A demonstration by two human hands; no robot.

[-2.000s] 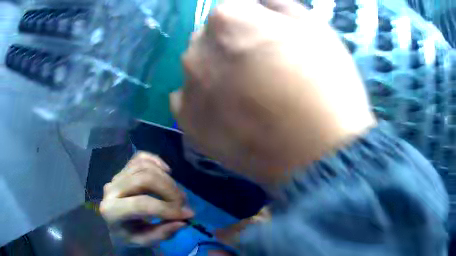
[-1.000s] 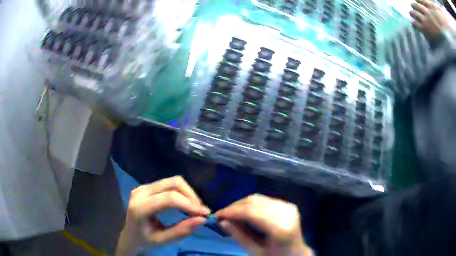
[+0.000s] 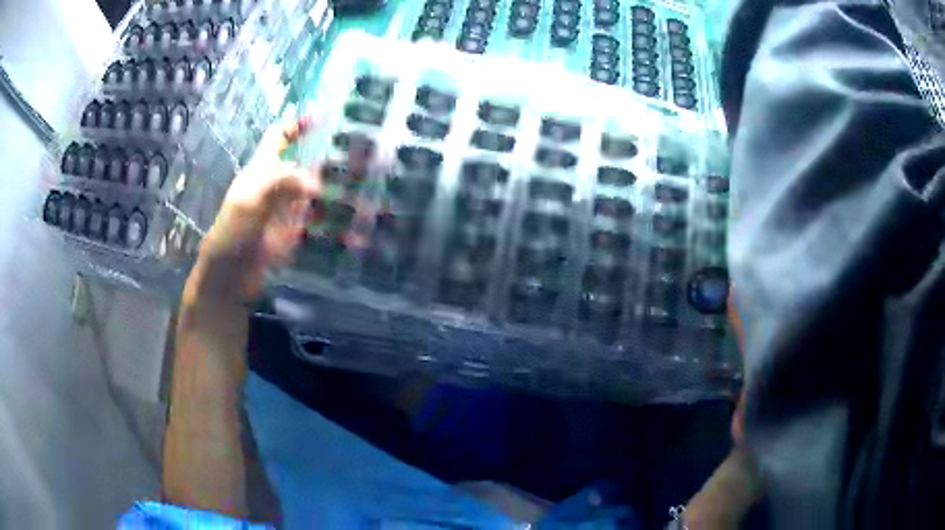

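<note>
A clear blister tray (image 3: 508, 243) with rows of round black components lies at the front, on layered clear trays. It is blurred, most of all at its left. My left hand (image 3: 264, 212) is at its left edge, blurred, with fingers over the rim; it appears to hold the tray. My right hand (image 3: 734, 450) is at the right edge, mostly hidden behind a dark grey sleeve; its grip does not show. One round dark component (image 3: 710, 290) shows a shiny ring at the tray's right side.
A tall stack of filled clear trays (image 3: 119, 160) stands at the left. More filled trays (image 3: 565, 31) lie behind on the green mat. Another person's dark grey sleeve (image 3: 829, 238) reaches across the right side. A grey-white surface (image 3: 41, 342) is at the far left.
My hands have parted from the small item they held together low in front and moved up to the tray's sides. The other person's arm has come in closer at the right.
</note>
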